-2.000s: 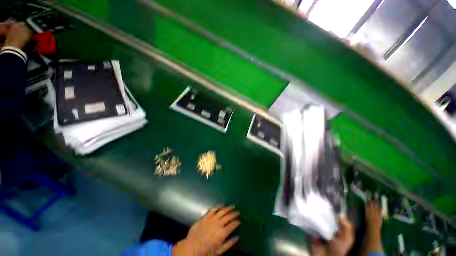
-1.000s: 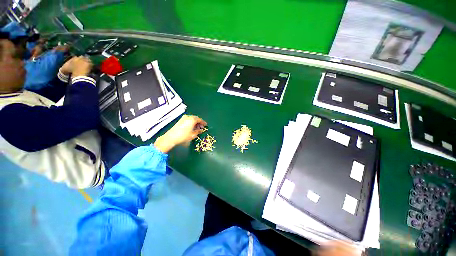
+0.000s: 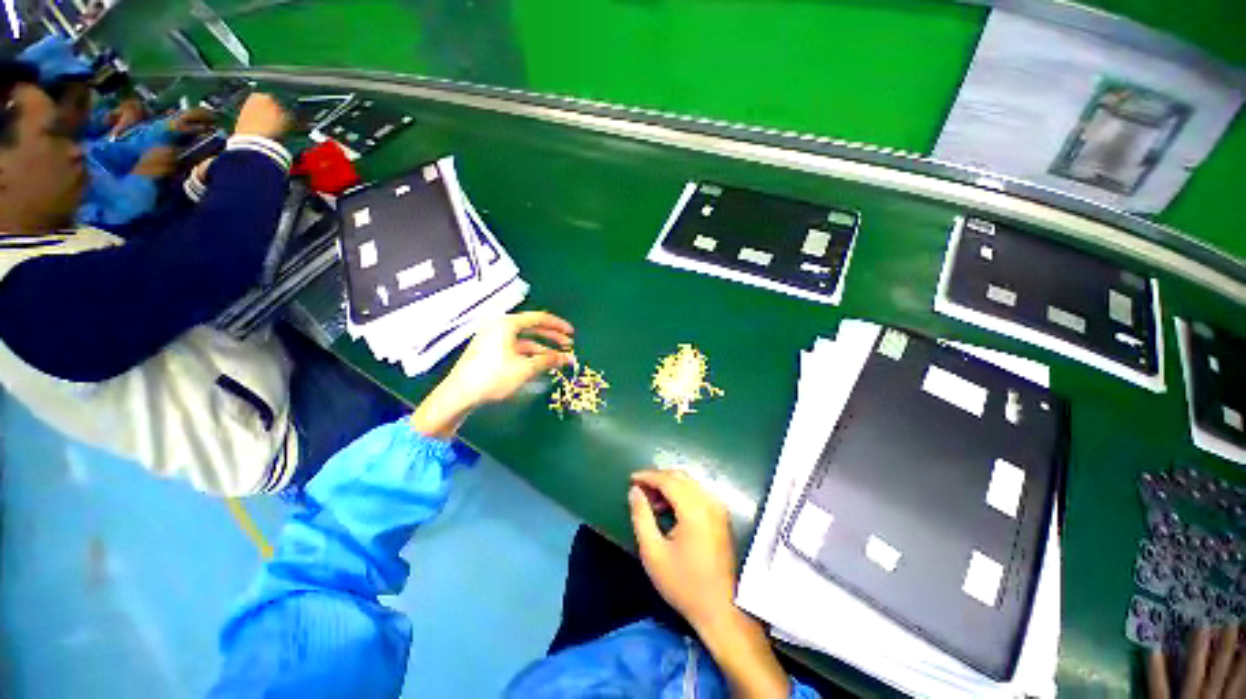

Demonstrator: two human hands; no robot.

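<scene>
My left hand (image 3: 508, 358) is at the left edge of the pile of small dark-tipped parts (image 3: 579, 392), thumb and fingertips close together; whether a part is between them is too small to tell. A paler pile of small cream parts (image 3: 682, 380) lies to its right. My right hand (image 3: 687, 544) is over the bench's near edge, below the cream pile, thumb and forefinger apart, with nothing visible in it. A black tablet back cover (image 3: 935, 498) with pale patches lies on stacked white sheets (image 3: 776, 580), right of my right hand.
Another cover (image 3: 410, 246) lies on a sheet stack at left, beside a red item (image 3: 325, 168) and a seated person (image 3: 150, 328). Covers on white sheets lie along the rail (image 3: 760, 239). Grey ringed pieces (image 3: 1186, 546) and another person's hand (image 3: 1196, 669) are at far right.
The stack that was held up two seconds ago now lies on the bench at right. My left hand has reached the dark-tipped pile. My right hand has moved left, away from the stack.
</scene>
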